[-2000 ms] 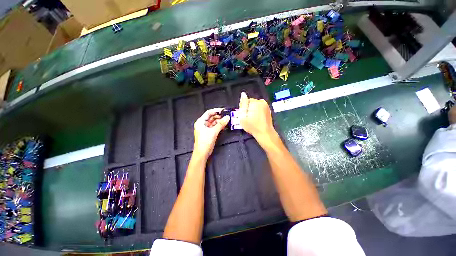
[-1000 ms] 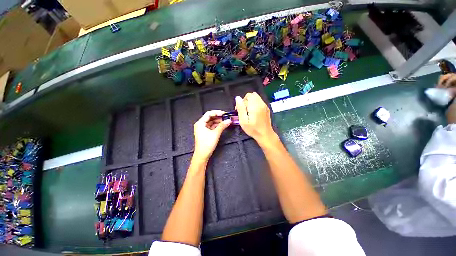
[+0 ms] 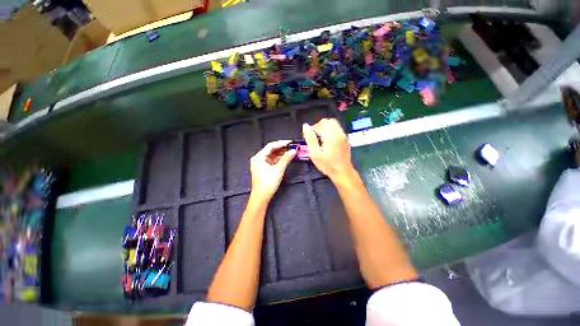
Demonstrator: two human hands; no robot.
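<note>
My left hand (image 3: 270, 167) and my right hand (image 3: 327, 146) meet above the black compartment tray (image 3: 247, 248). Between their fingertips is a small dark housing with a pink clip (image 3: 303, 151) on it; the fingers cover most of it. Both hands hold this unit from either side. Clipped units (image 3: 147, 255) stand packed in the tray's near left pocket with their wire handles up. The other tray pockets in view hold nothing. A long multicoloured pile of loose binder clips (image 3: 331, 67) lies beyond the tray.
Several housings (image 3: 450, 193) lie on the scuffed bench at right. A blue clip (image 3: 361, 123) and a teal clip (image 3: 393, 116) lie by the pale strip (image 3: 432, 121). A filled tray (image 3: 46, 239) is at far left. A neighbour's sleeve (image 3: 563, 216) and a metal post (image 3: 540, 71) are at right.
The piece in my fingers has changed from showing a pale face to showing pink. Both hands stay close together over the tray. The neighbour's hand has moved out of view at right.
</note>
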